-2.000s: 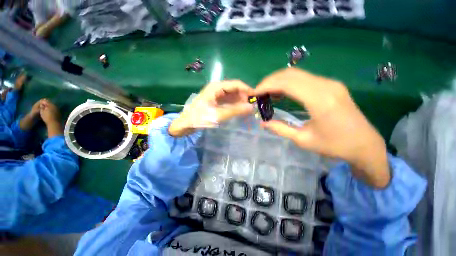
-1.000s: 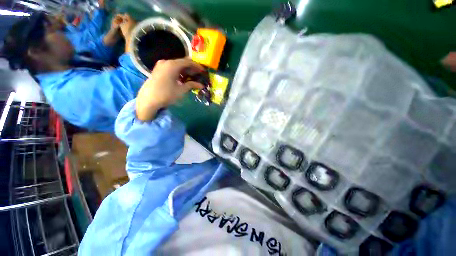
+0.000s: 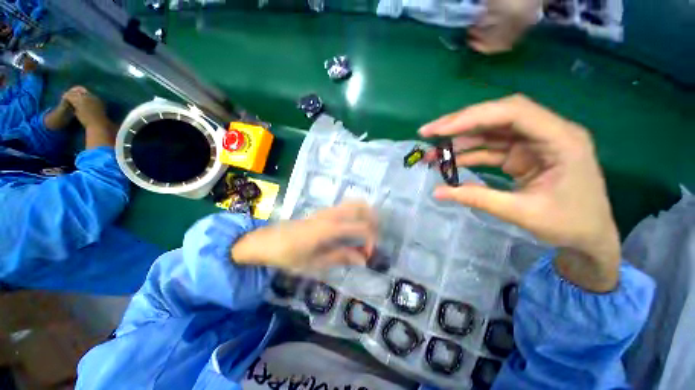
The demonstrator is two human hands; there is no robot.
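Note:
My right hand point(image 3: 533, 171) holds a small dark electronic module point(image 3: 448, 161) with a yellow-patched end point(image 3: 414, 158) between thumb and fingers, above the tray. My left hand point(image 3: 320, 238) is blurred, low over the tray, with a small black part point(image 3: 378, 260) at its fingertips; its exact shape is unclear. The translucent blister tray point(image 3: 415, 228) lies in front of me. Black watch cases point(image 3: 408, 296) sit in its near pockets; the one at this spot has a bright centre.
At left are a white ring fixture point(image 3: 169, 148), a red emergency stop point(image 3: 234, 140) on an orange box, and black parts point(image 3: 242, 192) on a yellow holder. Loose modules point(image 3: 337, 67) lie on the green belt point(image 3: 411, 87). Another person's hand point(image 3: 503, 27) is at the far side; plastic sheeting point(image 3: 670, 259) at right.
The view has swung back from the left side. My left hand has moved from the black parts pile to over the tray. My right hand is in view again, holding the module.

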